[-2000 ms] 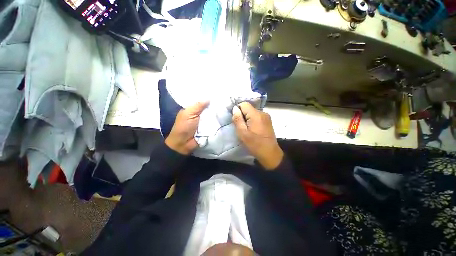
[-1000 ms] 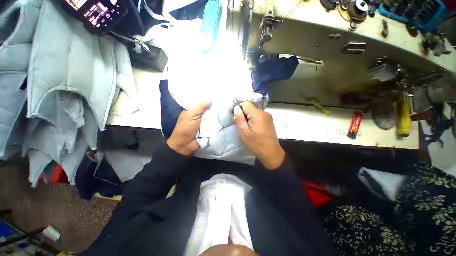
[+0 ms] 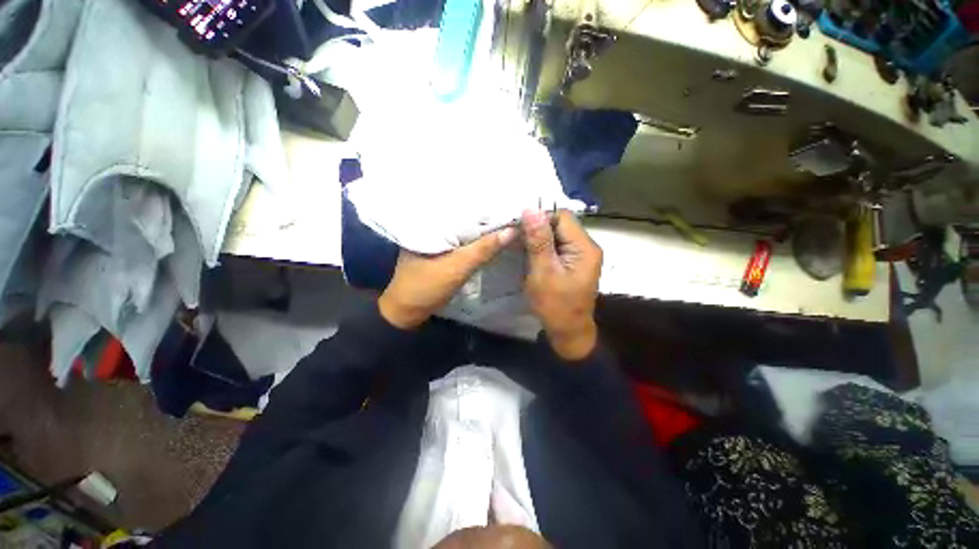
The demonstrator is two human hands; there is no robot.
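A pale grey quilted panel (image 3: 429, 182), bleached white by the lamp, lies on the machine bed and hangs over the table's front edge. Navy fabric (image 3: 366, 241) shows under its left side and beyond it on the right. My left hand (image 3: 446, 277) holds the panel's near edge, fingers stretched to the right. My right hand (image 3: 564, 277) pinches the same edge, its fingertips close to those of my left hand. The needle area is lost in the glare.
The cream sewing machine (image 3: 687, 91) stands right of the work. A red lighter-like item (image 3: 757, 268) and a yellow handle (image 3: 859, 252) lie at right. Grey quilted pieces (image 3: 161, 118) hang at left. A lit phone (image 3: 215, 16) is upper left.
My left hand has moved right and turned towards my right hand. The panel's near edge is now folded or gathered between the fingertips. The view has shifted slightly.
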